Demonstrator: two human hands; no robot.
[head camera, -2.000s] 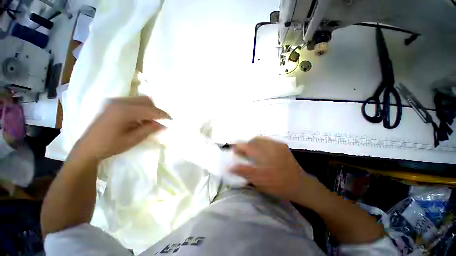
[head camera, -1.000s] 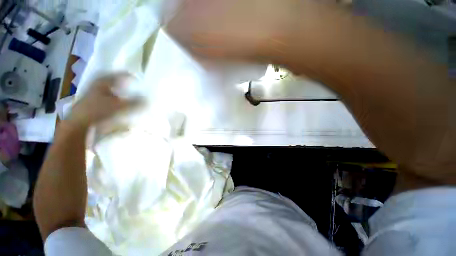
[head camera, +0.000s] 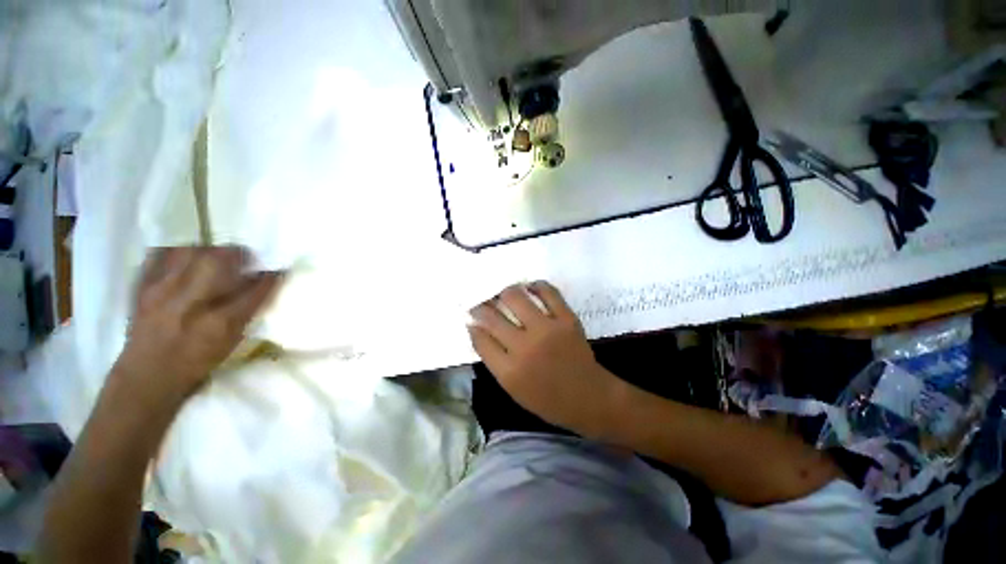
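Observation:
White to cream fabric lies heaped at the left and hangs over the table's front edge toward my lap. My left hand is on the fabric at the left, fingers bent, thumb and finger close together at its edge; it is somewhat blurred. My right hand rests palm down at the table's front edge with fingers a little apart and holds nothing. The sewing machine head stands above, its presser foot and needle area lit, with no fabric seen under it.
Black shears and silver-grey snips lie right of the machine, beside a black strips bundle. A printed ruler runs along the front edge. A plastic bag is below at right.
My right arm has come back from across the machine to the table's front edge. The view has shifted, so the machine appears further left. The fabric no longer lies by the needle.

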